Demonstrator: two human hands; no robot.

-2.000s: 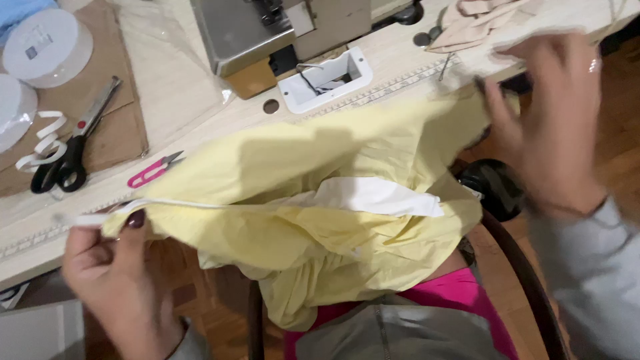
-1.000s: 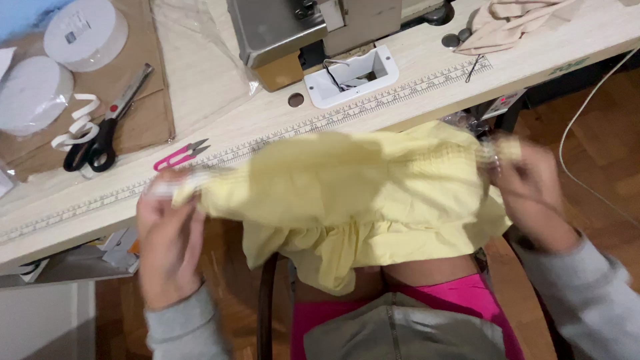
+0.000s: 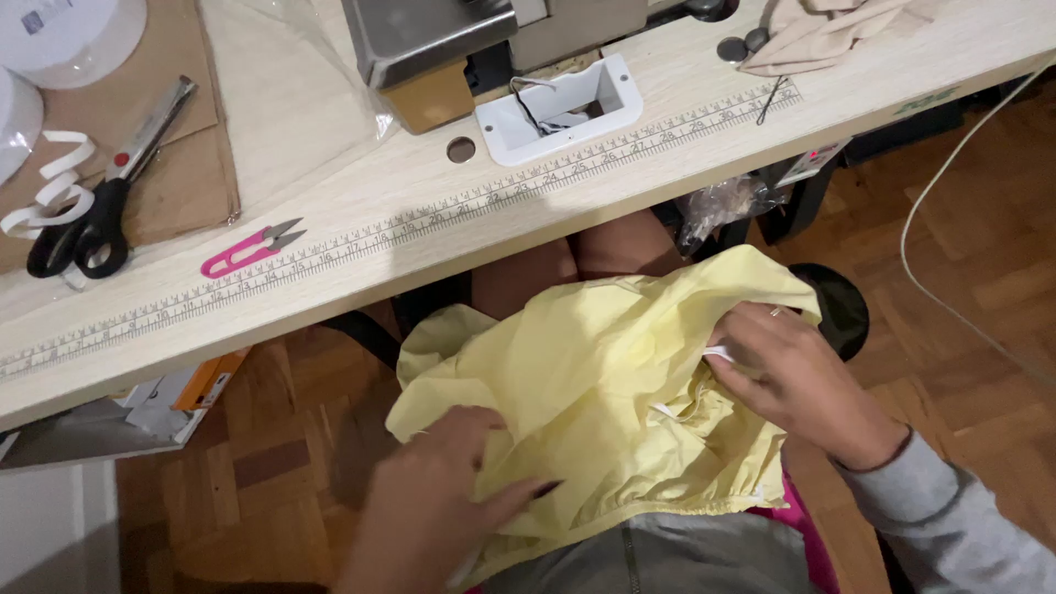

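A piece of yellow fabric (image 3: pixel 577 371) with a gathered, elasticated edge lies over my lap, below the table's edge. My right hand (image 3: pixel 784 371) grips its right part, fingers closed on the cloth beside a bit of white tape or elastic. On the left part of the cloth rests my left hand (image 3: pixel 454 478), somewhat blurred, thumb and fingers apart, nothing pinched between them. Folds and small white strips (image 3: pixel 662 410) show in the middle of the fabric.
The table bears a printed ruler scale (image 3: pixel 495 198), pink thread snips (image 3: pixel 247 249), black-handled scissors (image 3: pixel 115 190), rolls of white tape (image 3: pixel 74 37) and beige cloth (image 3: pixel 825 37). A sewing machine (image 3: pixel 437 33) stands behind a white recessed tray (image 3: pixel 561 115). A cable (image 3: pixel 916 214) hangs at the right.
The yellow fabric, stretched between both hands near the table edge before, now lies lower on my lap. My left hand has let go of its end and opened. The view has shifted.
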